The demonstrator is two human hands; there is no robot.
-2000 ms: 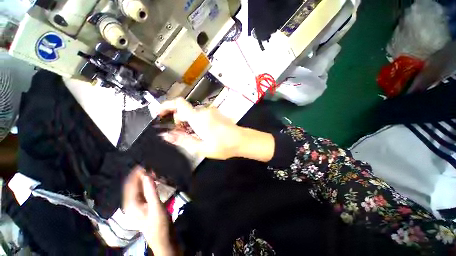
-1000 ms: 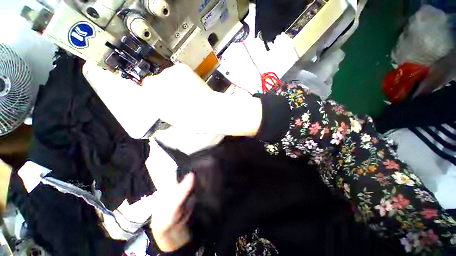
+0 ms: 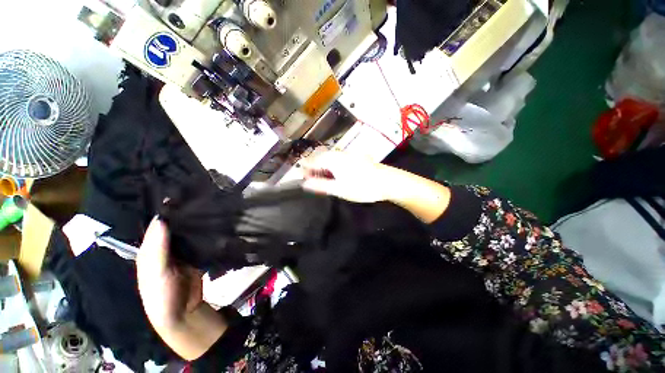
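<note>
A thin black fabric piece (image 3: 273,218) is stretched between my two hands, slightly sheer in its middle, in front of the overlock machine (image 3: 292,55). My left hand (image 3: 171,273) grips its left end at the lower left. My right hand (image 3: 346,175) holds its upper right part near the table's front edge. A small dark thing shows at the right palm; I cannot tell what it is. The presser foot and needle area (image 3: 237,95) stands above the pale machine bed (image 3: 208,135), apart from both hands.
A large black heap (image 3: 138,160) lies on the left with a white-grey strip (image 3: 87,233) on it. A fan (image 3: 44,109) stands at the far left. Red thread (image 3: 413,120) lies on the right table edge above a whitish plastic bag (image 3: 481,131).
My right hand has moved back from the needle area, and my left hand has moved left. The black piece is now spread between them. The camera view has shifted, showing more of the fan.
</note>
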